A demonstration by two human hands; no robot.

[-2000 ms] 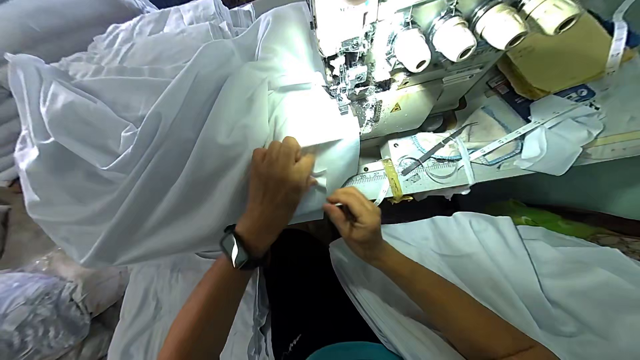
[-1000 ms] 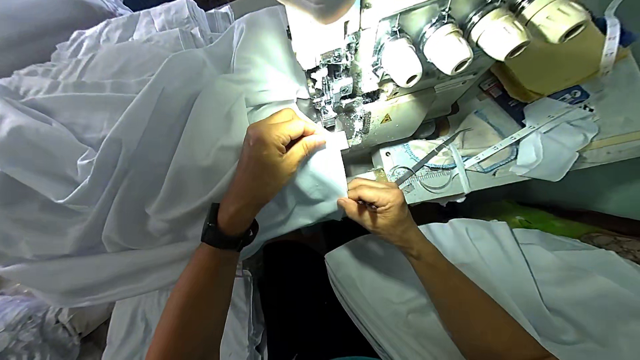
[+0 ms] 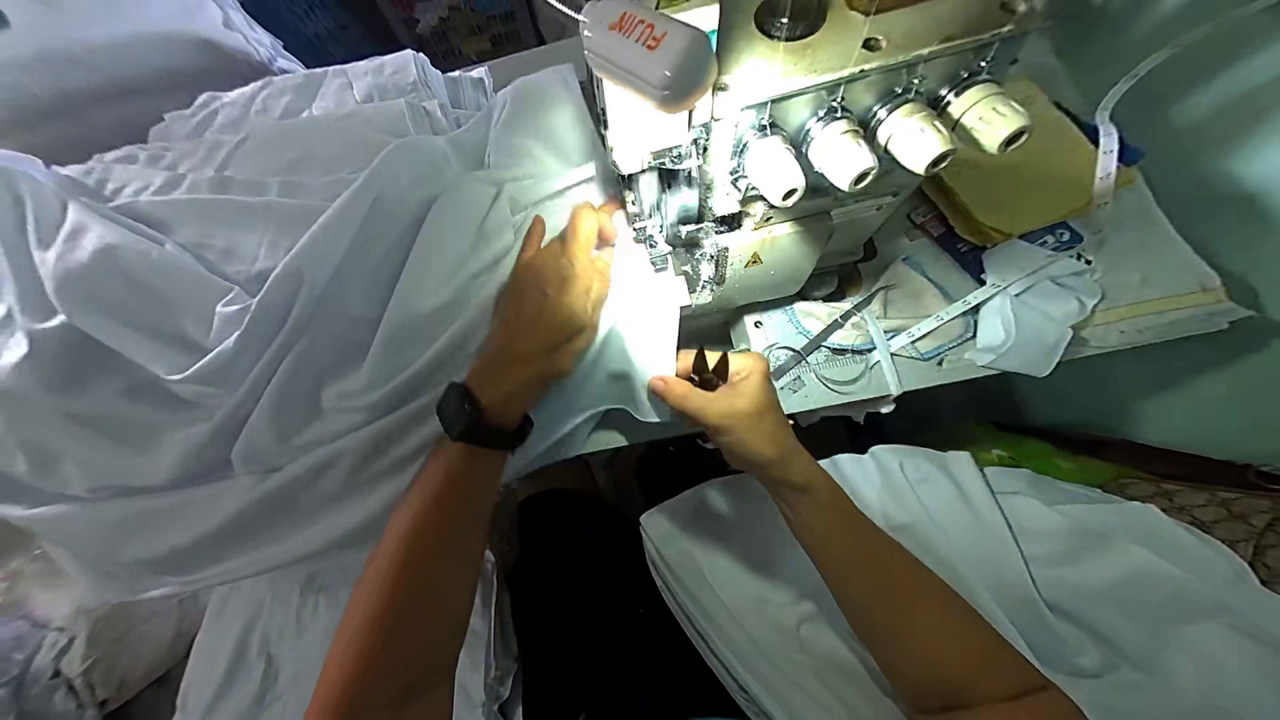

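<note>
A large white cloth (image 3: 400,290) spreads over the table from the left up to the presser foot area of an overlock sewing machine (image 3: 780,255). My left hand (image 3: 555,305), with a dark watch on its wrist, lies on the cloth with its fingertips close to the needle area, fingers apart. To the right and lower, my right hand (image 3: 725,400) pinches the cloth's near corner between thumb and fingers. In the same hand are small thread snips (image 3: 709,370), their two dark blades pointing up out of the fist.
Tweezers (image 3: 835,330), a measuring tape (image 3: 945,318) and a crumpled white scrap (image 3: 1035,305) lie right of the machine, near a yellow pad (image 3: 1030,165). White folded cloth (image 3: 900,560) lies at the lower right. More white cloth (image 3: 330,100) is piled behind, at the upper left.
My left hand has moved forward along the cloth toward the needle area, and its fingers have spread. The snips' blades now show above my right hand. The view has shifted.
</note>
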